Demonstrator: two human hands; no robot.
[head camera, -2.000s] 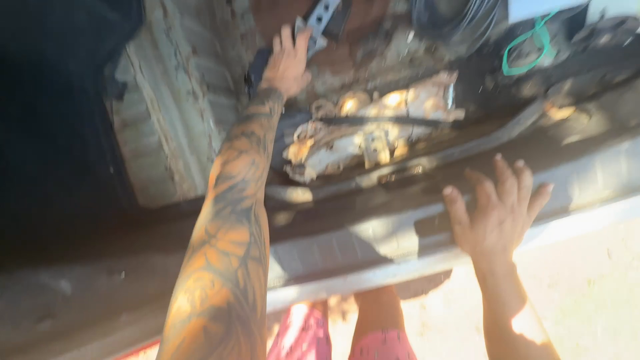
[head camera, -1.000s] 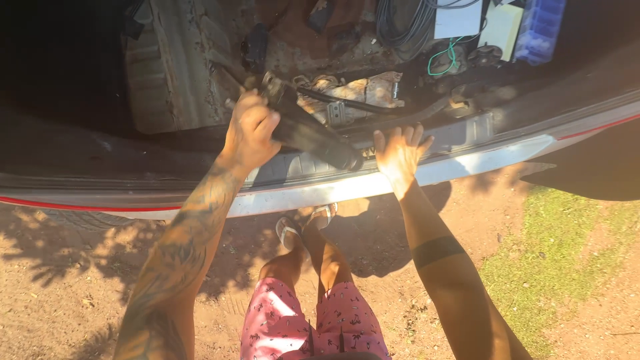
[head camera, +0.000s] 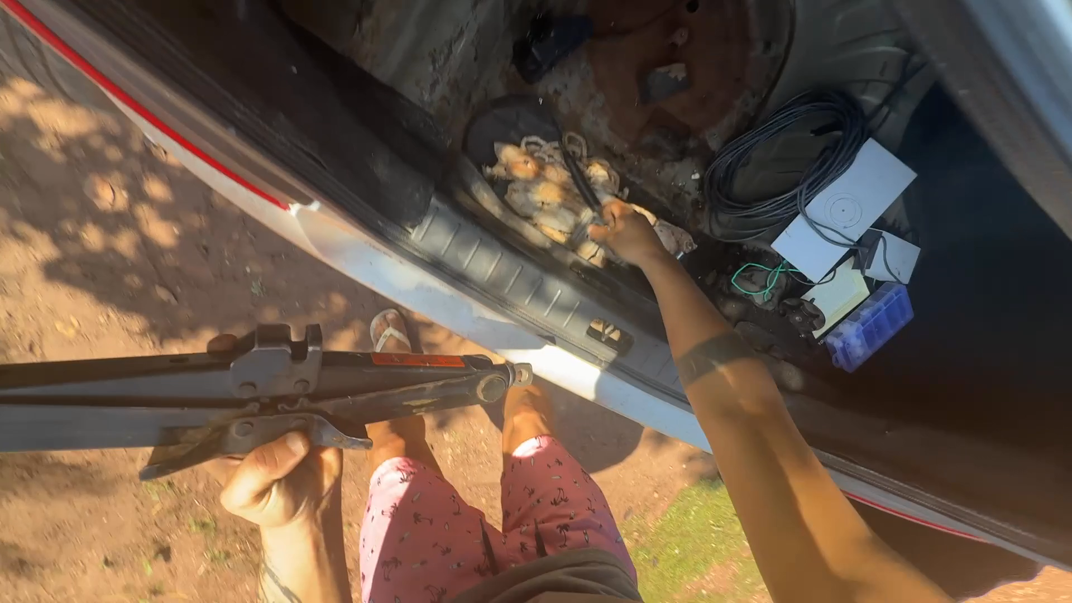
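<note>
My left hand (head camera: 280, 481) is closed around the base of a dark metal scissor jack (head camera: 352, 389), held level outside the car over the dirt ground. The jack is folded flat, and its left end runs out of view. My right hand (head camera: 624, 230) reaches into the car's trunk and grips the lower end of a thin black bar (head camera: 576, 172). That bar lies across a crumpled, stained pale cloth (head camera: 536, 197) just inside the trunk sill.
The trunk sill (head camera: 502, 268) and pale bumper edge (head camera: 377, 280) cross between my body and the trunk. Right of the cloth lie a coiled black cable (head camera: 754, 167), a white panel (head camera: 846, 209), a green wire loop (head camera: 758, 280) and a blue plastic organizer box (head camera: 871, 325).
My left hand has brought the jack out of the trunk, to the left over the ground. My right hand has left the sill and taken hold of the black bar. The view has turned.
</note>
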